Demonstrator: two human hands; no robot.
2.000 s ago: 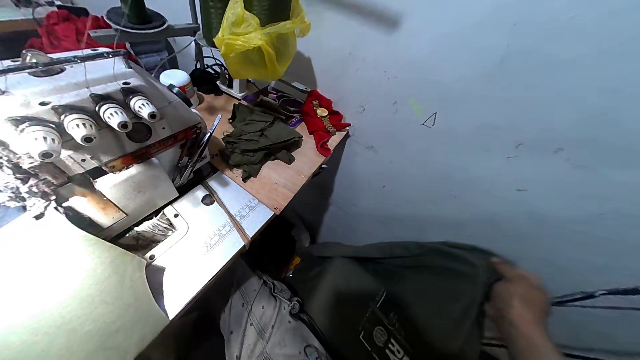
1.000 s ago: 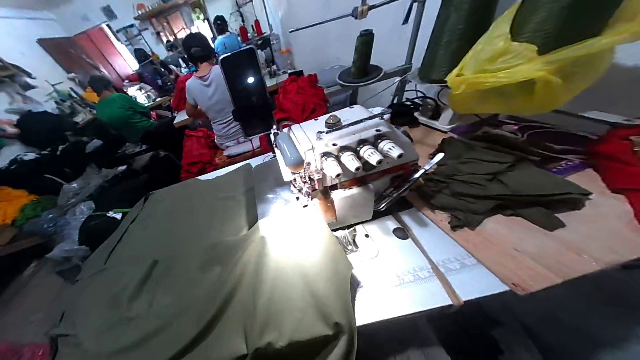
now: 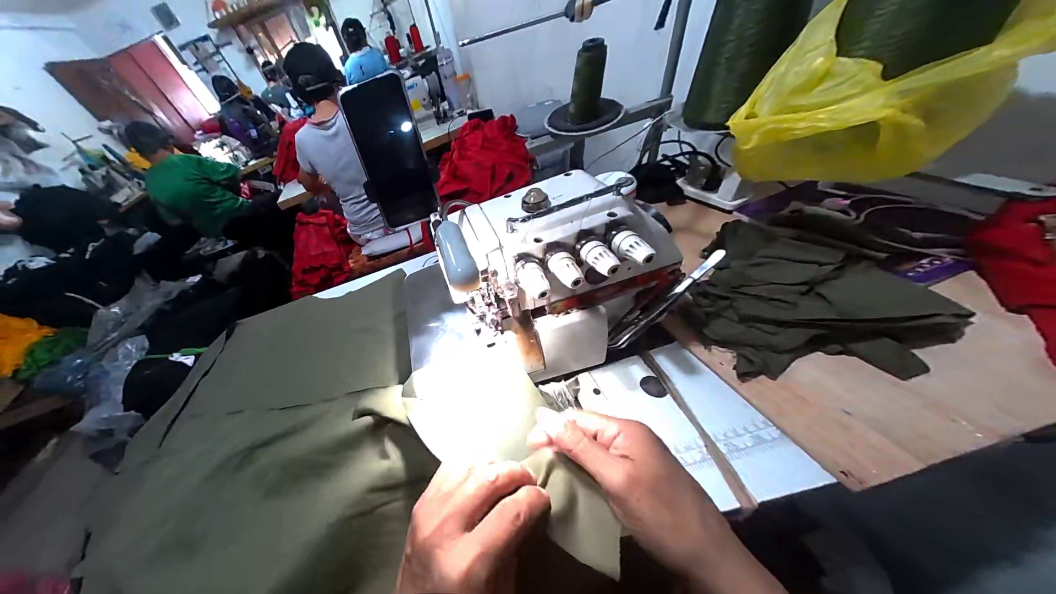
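Olive green fabric [image 3: 272,462] spreads over the left of the table and runs up to a white overlock sewing machine [image 3: 569,239]. My left hand [image 3: 474,520], low in the middle, pinches an edge of this fabric. Close beside it on the right, my right hand [image 3: 619,466] grips the same edge between thumb and fingers, and a small flap hangs between the hands. Both are in front of the machine's needle area, where the lamp's glare washes out the cloth. Tweezers [image 3: 672,297] rest at the machine's right side.
Crumpled olive fabric pieces [image 3: 817,289] lie on the wooden tabletop [image 3: 907,412] at right, near red cloth [image 3: 1023,264]. A phone [image 3: 388,148] stands behind the machine. A thread cone [image 3: 588,82] and a yellow plastic bag [image 3: 874,124] are at the back. Several people sit farther off.
The view has swung left from the wall since the earliest frame. Both hands, not visible one second ago, now hold the olive fabric in front of the machine.
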